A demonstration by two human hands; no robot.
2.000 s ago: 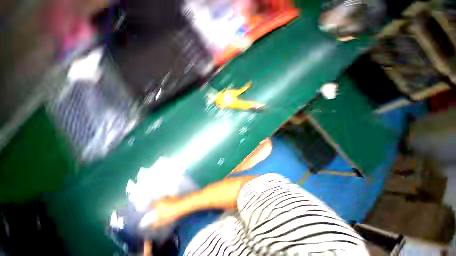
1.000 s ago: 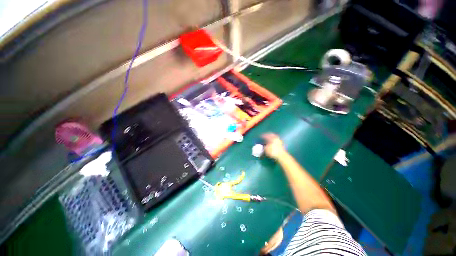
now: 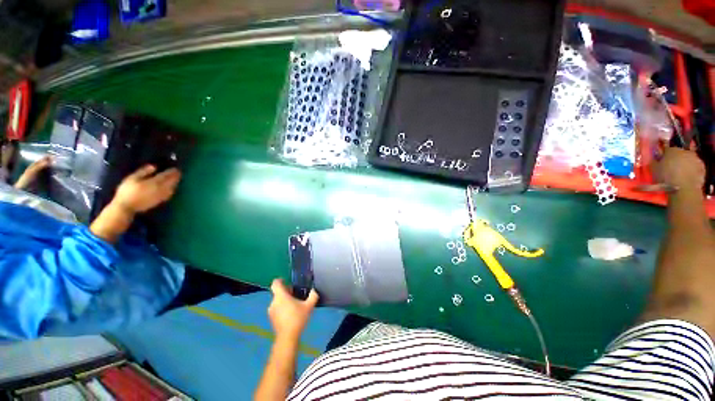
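A flat grey panel (image 3: 353,265) lies on the green bench in front of me, with a clear shiny strip across it and a glossy black end at its left. My left hand (image 3: 292,312) grips the bottom of that black end between thumb and fingers. My right hand (image 3: 679,168) is at the far right, over the orange-red tool tray (image 3: 576,185). Its fingers are among dark, thin items, and I cannot tell whether it holds one. A small white bottle with a dark-blue tip (image 3: 610,249) lies on the bench below and left of my right hand.
A yellow air gun (image 3: 492,251) lies right of the panel among scattered small rings. Behind are a black parts tray (image 3: 462,102) and a clear bag of dark rings (image 3: 325,110). At left, a person in blue (image 3: 74,262) handles black film-covered panels (image 3: 82,153).
The view has swung left, bringing the panel, my left hand and the person in blue into sight. My right hand has moved from beside the white bottle to the orange-red tray.
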